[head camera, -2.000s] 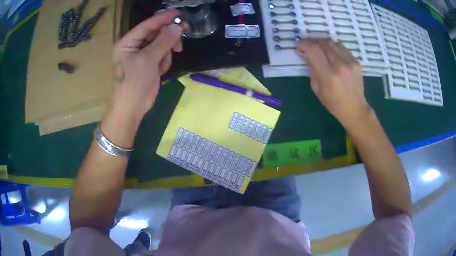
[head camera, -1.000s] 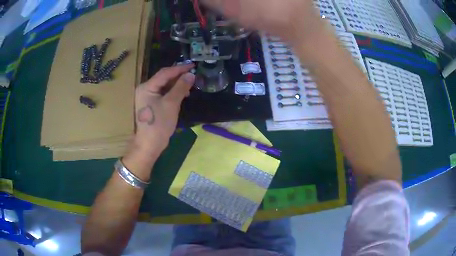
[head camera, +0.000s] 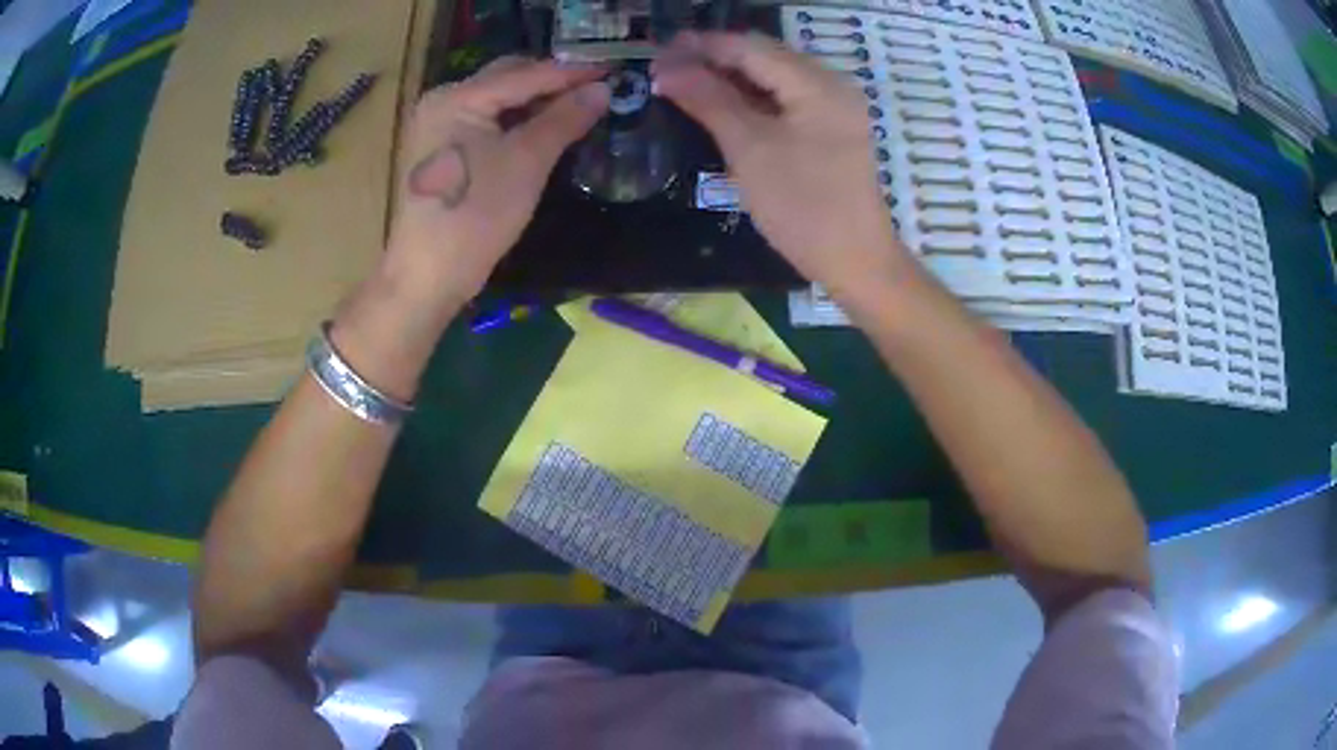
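Observation:
The test fixture (head camera: 604, 27) stands at top centre, partly cut off by the frame edge. Below it is the shiny round metal seat (head camera: 626, 164), with a small pale ring with a dark centre (head camera: 628, 94) at its top. My left hand (head camera: 477, 183) has thumb and forefinger close together at the ring's left side. My right hand (head camera: 792, 154) has its fingertips at the ring's right side, beside the fixture. Whether either hand pinches a small part cannot be told; the fingertips are small and partly hidden.
Brown cardboard sheets (head camera: 176, 301) at left bear dark stacked parts (head camera: 264, 114). White trays (head camera: 1012, 191) with dumbbell-shaped rows lie at right. Yellow paper (head camera: 631, 425) with a purple pen (head camera: 711, 352) lies in front. A green sign (head camera: 851, 533) is at the front edge.
My right hand has come down from the top of the fixture to the seat's right side. My left hand stays at the seat's left, its fingertips now at the ring. The view has shifted slightly.

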